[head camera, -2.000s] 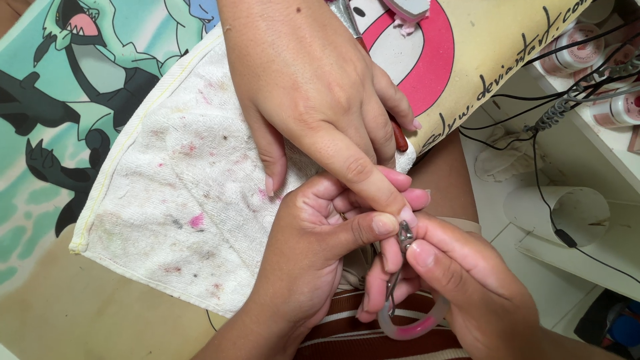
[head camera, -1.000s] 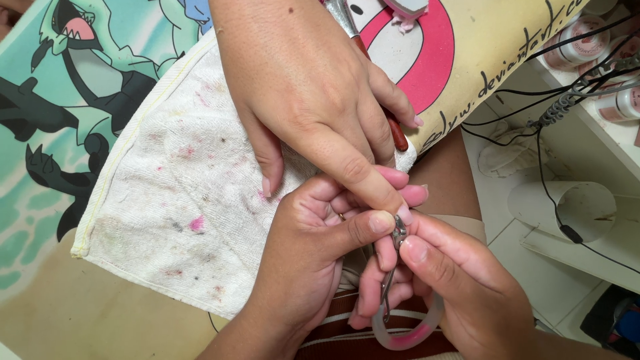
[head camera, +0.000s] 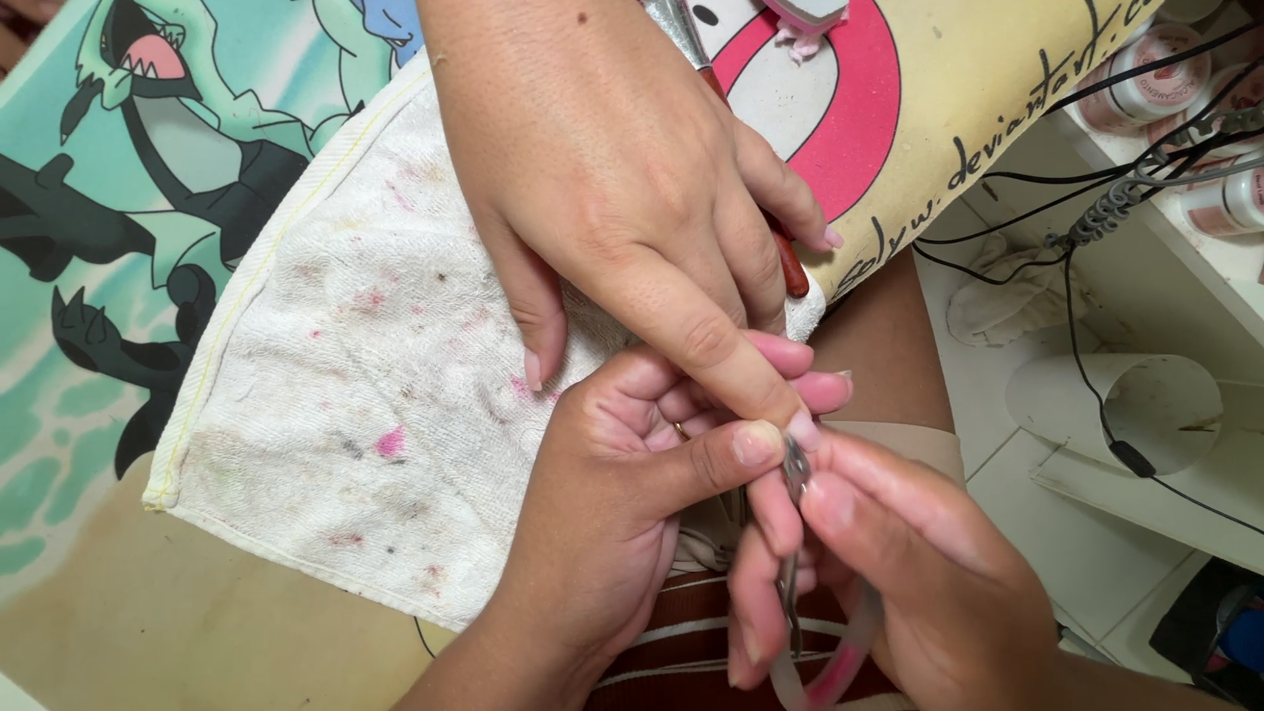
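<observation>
Another person's hand reaches in from the top, palm down, over a stained white towel. My left hand grips that hand's index finger near its tip, thumb beside the nail. Metal cuticle nippers are in my right hand, their jaws at the edge of that fingernail. The nippers' handles hang down between my fingers, partly hidden. A translucent ring-shaped band with pink inside circles below, by my right palm. Whether the jaws are closed cannot be told.
A red-handled tool lies partly under the other person's hand. Above it is a grey and pink block on the printed mat. Black cables and jars are on the right, with a white cylinder lower down.
</observation>
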